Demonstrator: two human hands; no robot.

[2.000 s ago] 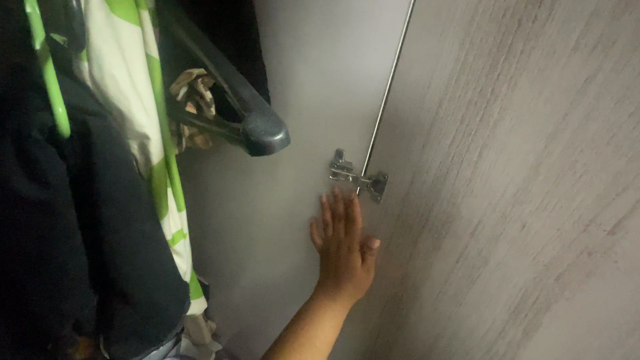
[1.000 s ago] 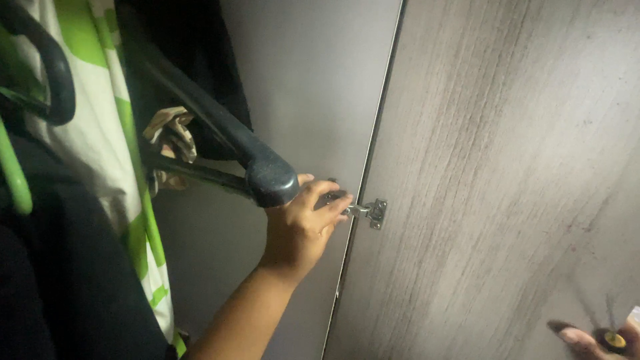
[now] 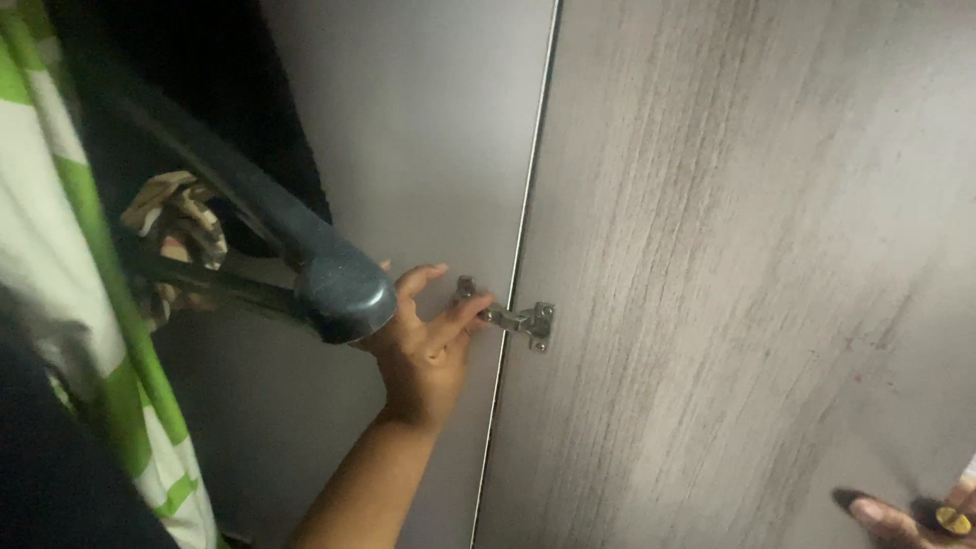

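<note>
A metal cabinet hinge [image 3: 536, 326] joins the grey side panel [image 3: 427, 152] to the wood-grain door [image 3: 686, 229]. My left hand [image 3: 427, 343] rests at the hinge's arm on the panel side, fingers spread, one fingertip touching the metal; some fingers are partly behind the end of a dark plastic hanger [image 3: 351, 293]. At the lower right edge, my right hand [image 3: 888, 518] shows only in part, beside the door face. A small round yellow-topped item [image 3: 953, 520] is at its fingers, perhaps a screwdriver seen end-on; the grip is cut off by the frame edge.
A green and white cloth [image 3: 114, 343] hangs along the left side, with dark garments around it. Behind the hanger is a crumpled patterned cloth [image 3: 179, 221]. The hanger's end sticks out close to my left hand.
My left hand has moved from below the hinge onto its panel-side arm. My right hand, not seen in the oldest frame, has come in at the lower right with the yellow-topped item.
</note>
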